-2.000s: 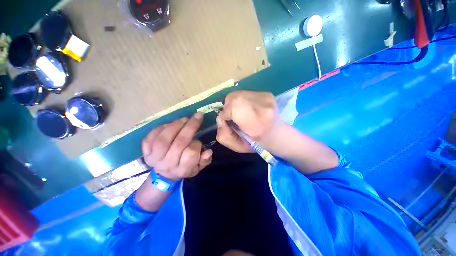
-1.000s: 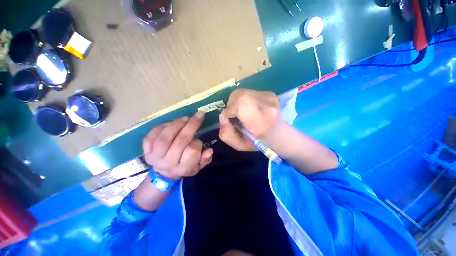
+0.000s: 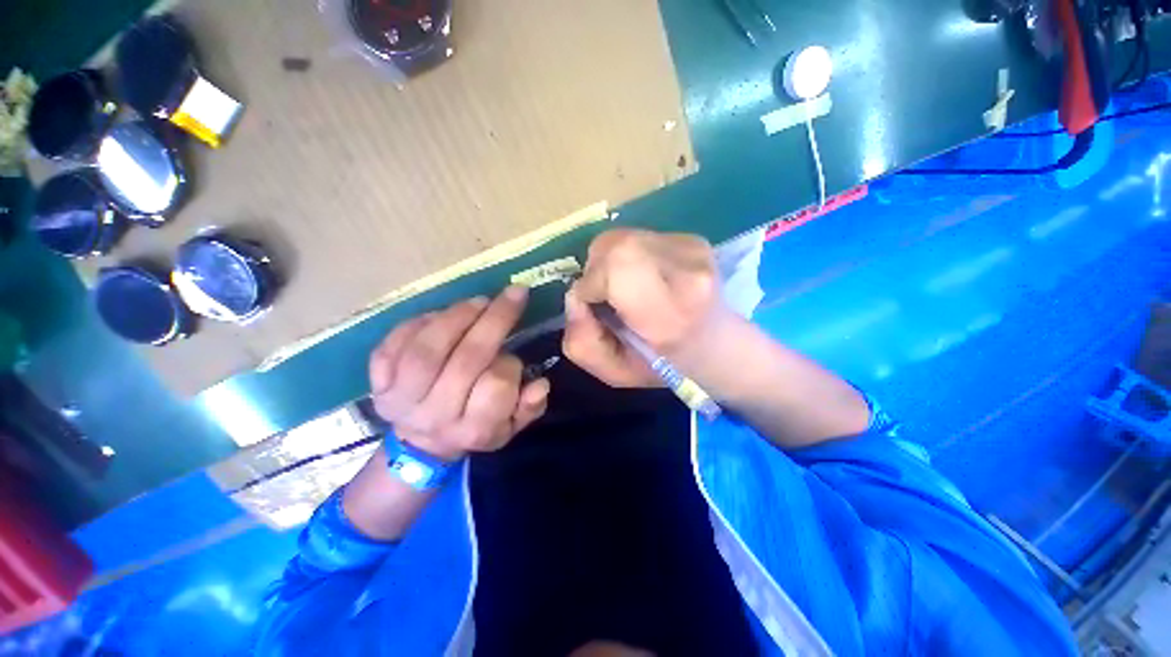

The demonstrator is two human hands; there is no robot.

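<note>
A small pale strip [image 3: 545, 272] with faint dark marks lies on the green bench edge. My right hand [image 3: 645, 306] grips a slim pen [image 3: 683, 385] with a clear barrel and yellowish band, its tip at the strip's right end. My left hand [image 3: 452, 377] presses the strip's left end with a fingertip. Its other fingers are curled around a small dark pointed piece [image 3: 539, 368], mostly hidden, perhaps a pen cap or tip. A lit watch [image 3: 401, 23] with red digits lies on the cardboard at the top.
Several round black watch screens or cases [image 3: 139, 172] and a silver-white battery with a yellow end [image 3: 206, 110] lie on the left of the cardboard [image 3: 450, 141]. A white charging puck [image 3: 808, 73] is taped at right. A red tray [image 3: 36, 552] stands at lower left.
The pen in my right hand has shifted slightly right along the strip. My left hand stays nearly still. The bench view has shifted a little.
</note>
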